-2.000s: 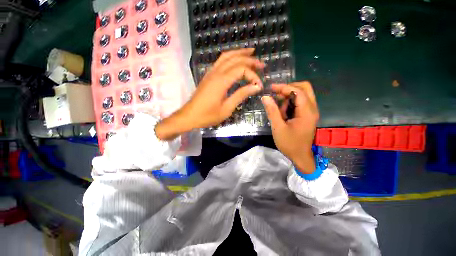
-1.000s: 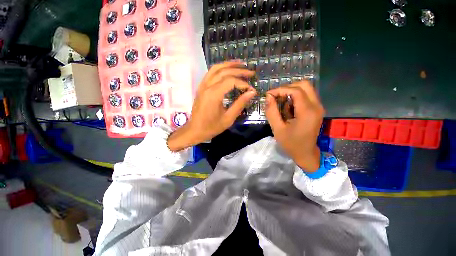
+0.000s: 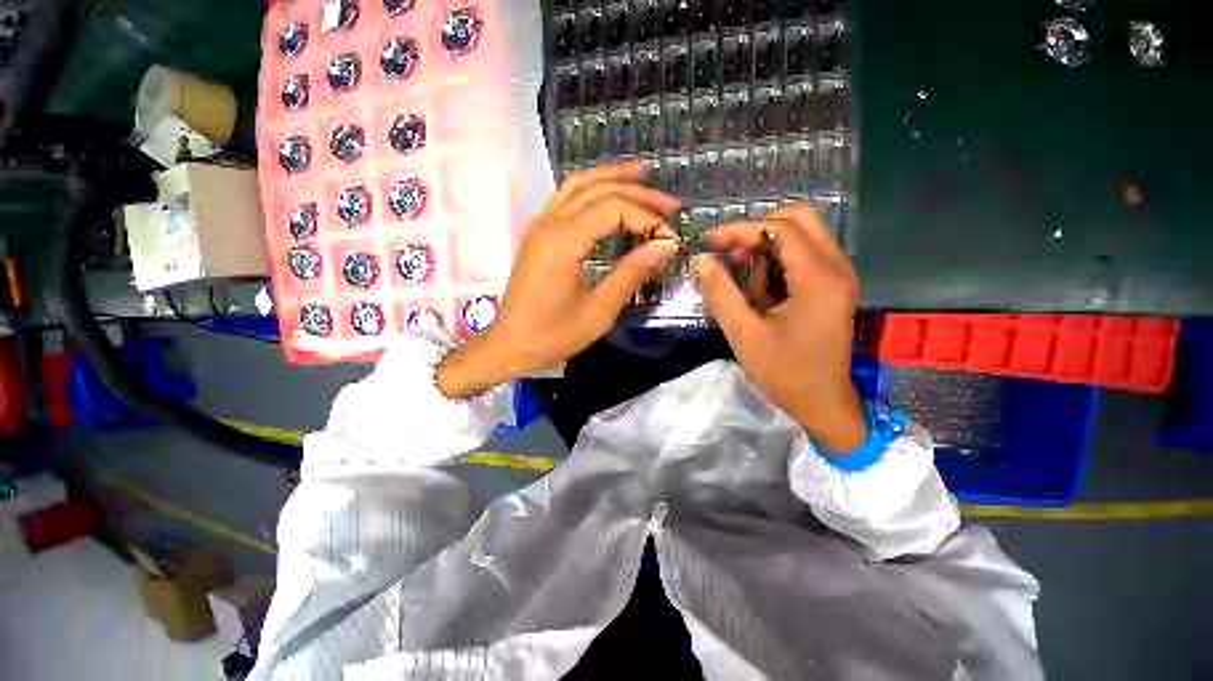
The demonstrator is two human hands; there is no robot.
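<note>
My left hand (image 3: 575, 273) and my right hand (image 3: 788, 295) are close together over the near edge of the clear component tray (image 3: 692, 100). The left thumb and index fingertips meet around something tiny, with small gold specks beside them. What it is cannot be made out. My right hand has its thumb and index finger pinched and a small dark item (image 3: 770, 244) tucked between its fingers. The pink tray (image 3: 446, 180) at the left holds rows of silver round units (image 3: 406, 132) and has some bare pockets.
Loose silver round units (image 3: 1066, 40) lie on the green mat (image 3: 984, 173) at the far right. A red strip of pockets (image 3: 1024, 350) runs along the bench edge, above a blue bin (image 3: 1004, 446). A white box (image 3: 200, 226), a roll (image 3: 190, 109) and a black hose (image 3: 80, 346) are at the left.
The view has shifted, so trays and mat now sit further right and higher in the picture. Both hands stay over the clear tray's near edge, and the fingertips have moved slightly.
</note>
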